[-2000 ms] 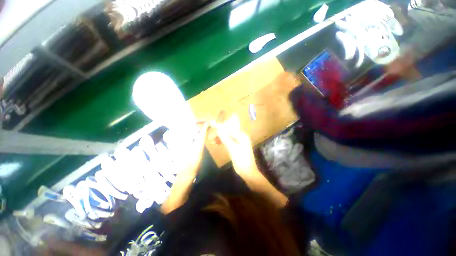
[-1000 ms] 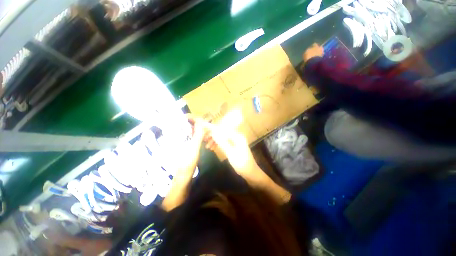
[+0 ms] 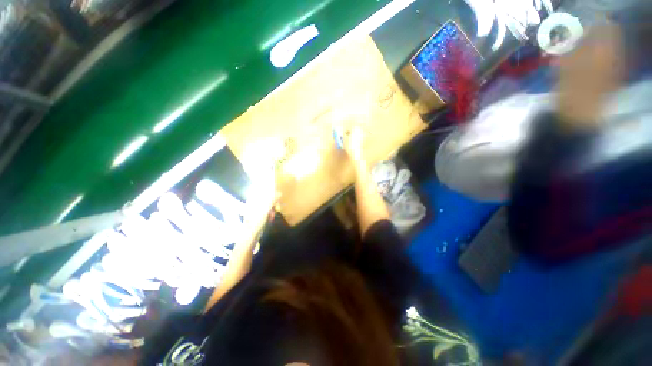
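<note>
A small blue-and-white piece, likely a battery cell, lies on the tan cardboard. My right hand reaches over the cardboard with its fingertips at this piece; glare hides whether they grip it. My left hand is at the cardboard's left edge, beside the heap of white housings. It is badly overexposed, and whether it holds a white part cannot be told.
A white shell lies on the green belt. A box of blue cells with red wires stands beyond the cardboard. White parts lie below the cardboard's right side. A coworker's blurred arm is at the right.
My right hand has moved away from my left, across the cardboard to the blue-and-white piece. The large bright white shape over the belt is gone. The coworker's hand has left the battery box. The view has shifted.
</note>
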